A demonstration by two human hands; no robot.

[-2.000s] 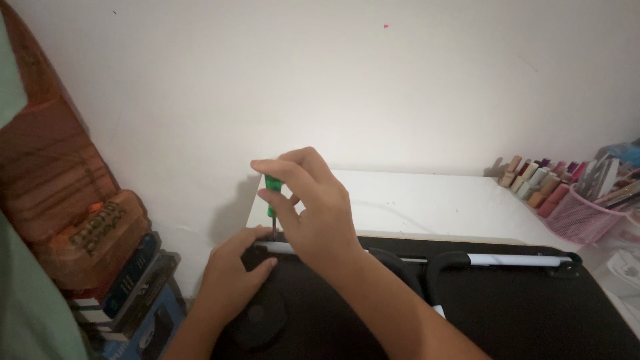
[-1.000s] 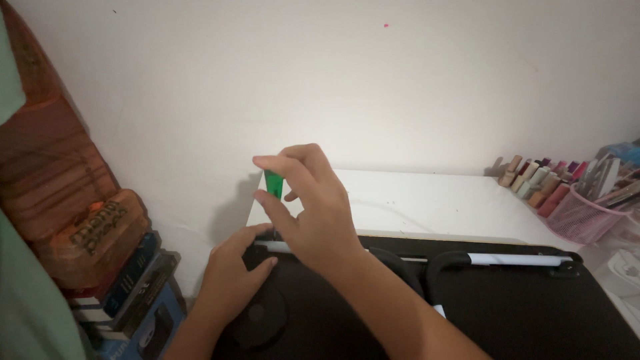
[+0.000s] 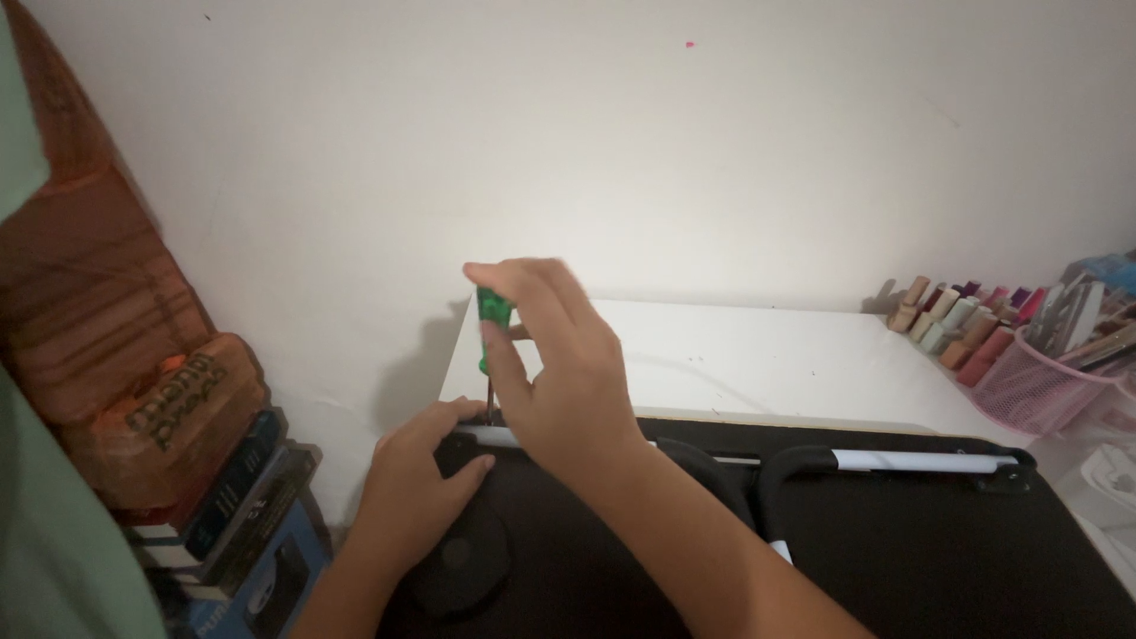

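Note:
A screwdriver with a green handle (image 3: 493,311) stands nearly upright between the thumb and fingers of my right hand (image 3: 577,364). Its thin shaft points down at the far left corner of a black panel (image 3: 586,550), beside a white and black metal tube; my fingers and the tube hide the tip's contact. My left hand (image 3: 417,488) grips that corner, fingers over the far edge and thumb on the near side. A round black disc (image 3: 461,555) lies on the panel close to my left thumb. A second white and black tube (image 3: 923,461) runs along the panel's right part.
Behind the panel is a white tabletop (image 3: 710,355) against a wall. Several nail polish bottles (image 3: 963,319) and a pink mesh basket (image 3: 1038,390) of items stand at the right. Stacked books (image 3: 222,497) and an orange-brown wrapped bundle (image 3: 177,399) are at the left.
The fingers of my right hand have shifted around the green handle, and the shaft, hidden one second ago, shows again. My left hand stays at the panel's corner.

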